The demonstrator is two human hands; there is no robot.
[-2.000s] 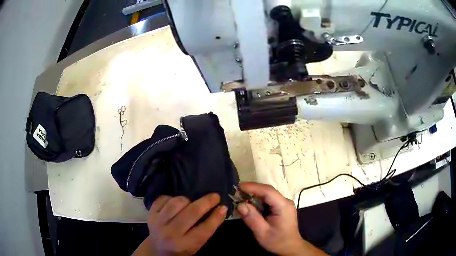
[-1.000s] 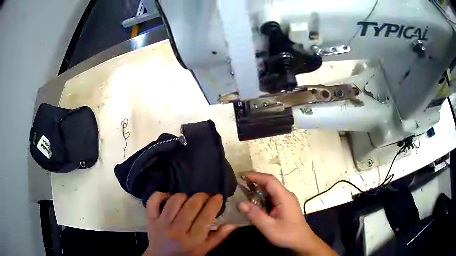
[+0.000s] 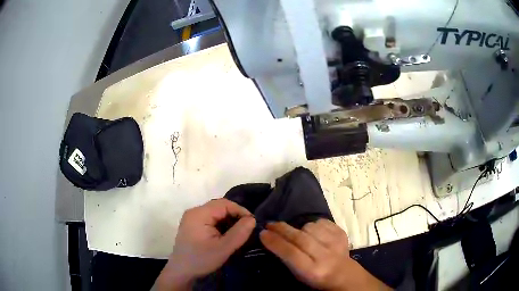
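A soft black fabric bag body (image 3: 299, 196) lies bunched at the near table edge, partly hanging below it. My left hand (image 3: 213, 238) pinches its dark edge between thumb and forefinger. My right hand (image 3: 307, 250) grips the fabric just beside, fingertips close to those of my left hand. Whether my right hand also holds the small snips cannot be seen. The zip is not visible now.
A finished black bag with a white patch (image 3: 102, 150) lies at the left. A loose dark thread (image 3: 174, 156) lies mid-table. The white sewing machine (image 3: 398, 34) and its cylinder arm (image 3: 336, 136) stand at the right. A black cable (image 3: 407, 209) runs near the right edge.
My right hand has moved left onto the fabric, and my left hand has shifted from lying flat to pinching. The bag body is bunched differently. The small metal snips no longer show.
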